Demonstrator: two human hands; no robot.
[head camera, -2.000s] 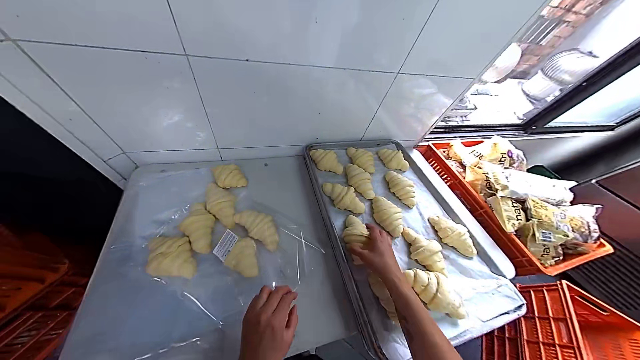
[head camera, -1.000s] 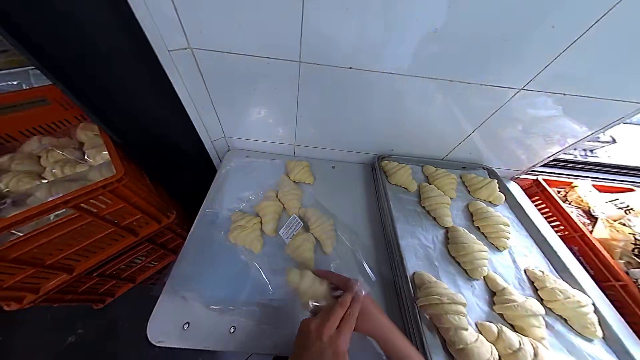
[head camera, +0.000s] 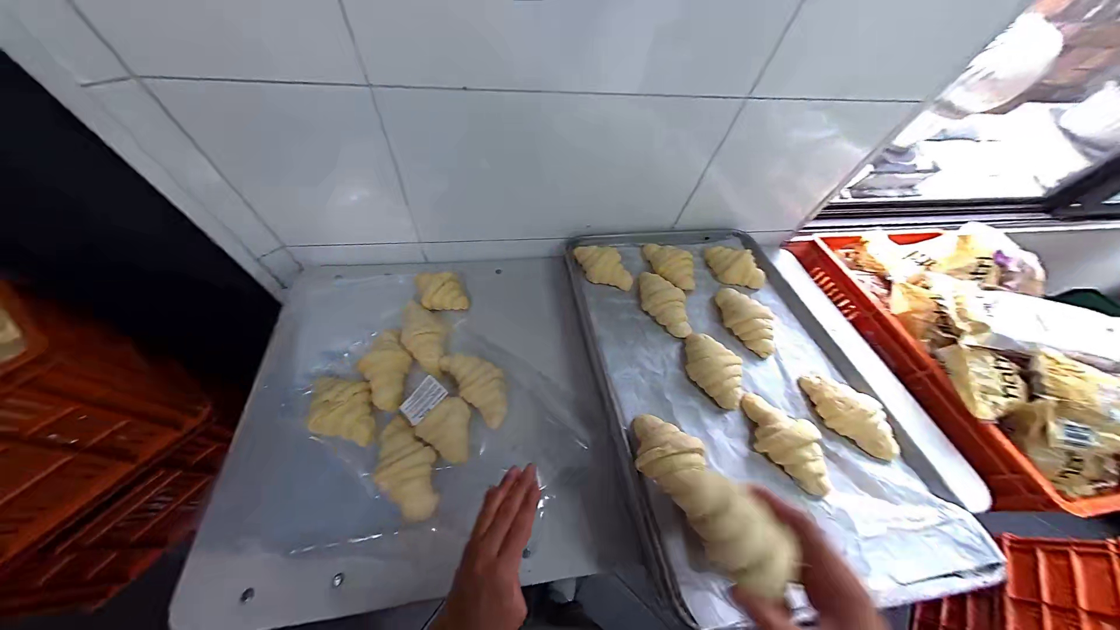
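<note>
My left hand (head camera: 494, 556) lies flat over the front of the white table, its fingers together and nothing in it, right of a raw croissant (head camera: 407, 470) on a clear plastic bag (head camera: 332, 516). More croissants are in or on the bag, beneath a small printed label (head camera: 423, 401). My right hand (head camera: 809, 569), blurred, holds a raw croissant (head camera: 752, 542) over the front of a metal baking tray (head camera: 604, 350). Several other raw croissants, such as one at the tray's middle (head camera: 713, 370), lie on its foil-like lining.
White wall tiles (head camera: 560, 157) rise behind the table (head camera: 227, 560). On the right, a red plastic crate (head camera: 927, 385) holds packaged goods beside a window, with another crate (head camera: 1059, 577) lower down. Orange crates (head camera: 96, 437) stand at the left.
My right hand has moved from the bag side to over the tray. A croissant near my hands a second ago now lies with the bag's group. My hands have separated. The view has swung right.
</note>
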